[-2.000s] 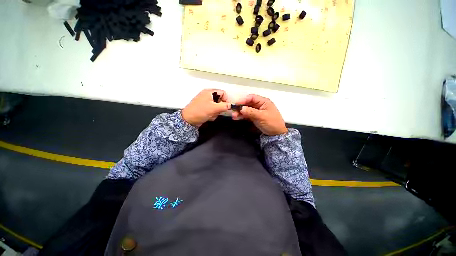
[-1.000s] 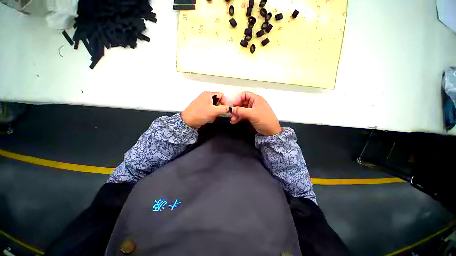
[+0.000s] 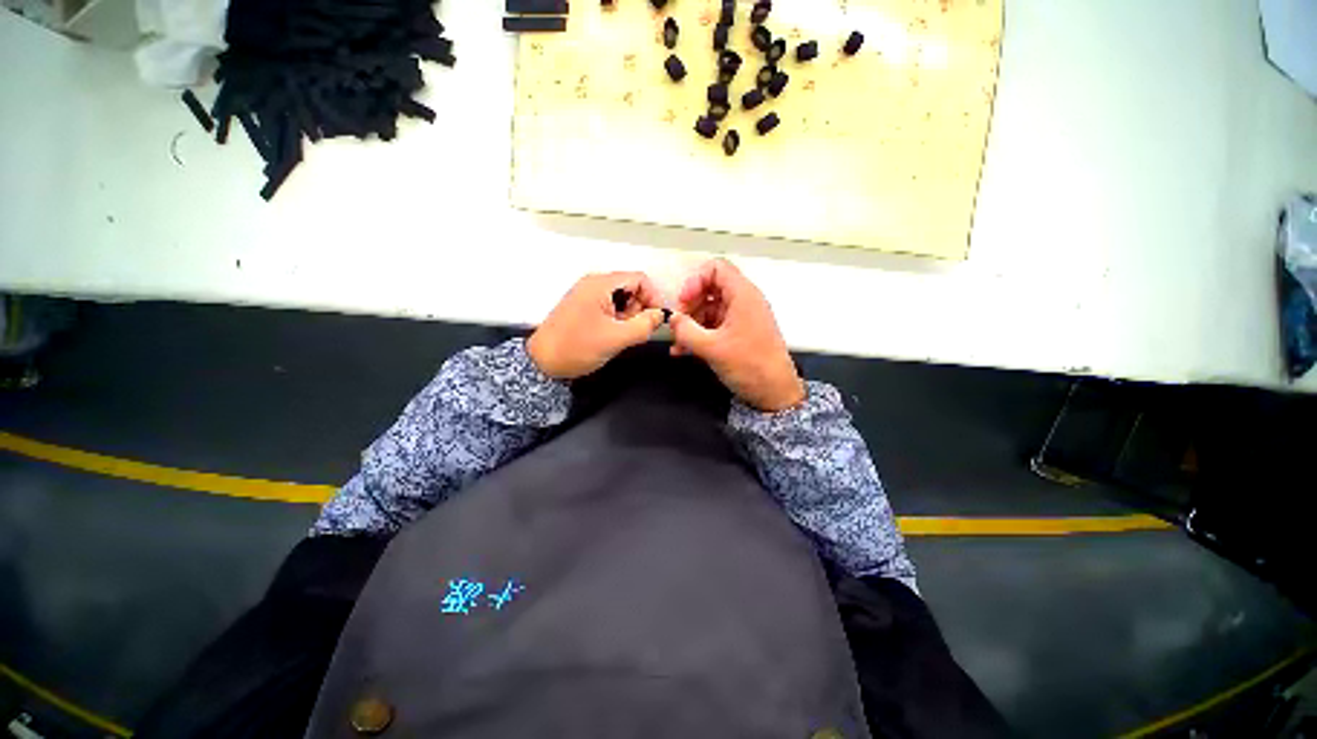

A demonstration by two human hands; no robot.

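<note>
My left hand (image 3: 589,329) and my right hand (image 3: 740,341) meet just in front of the table edge. A small black piece (image 3: 667,315) is pinched between the fingertips of both hands; whether it is a closed loop is too small to tell. Another black piece (image 3: 621,300), likely strips, sits in the curled fingers of my left hand. Several small black keeper loops (image 3: 731,142) lie scattered on the pale yellow work board (image 3: 621,159) beyond my hands.
A tangled pile of black strips (image 3: 325,72) lies at the back left, beside a crumpled white bag (image 3: 181,51). Two flat laid-out strips (image 3: 535,23) lie at the board's upper left corner. A plastic-wrapped item (image 3: 1300,289) is at the table's right end.
The view has shifted slightly since the earliest frame. My hands stay together at the fingertips; less of the black piece shows between them, and my right hand is turned more upright.
</note>
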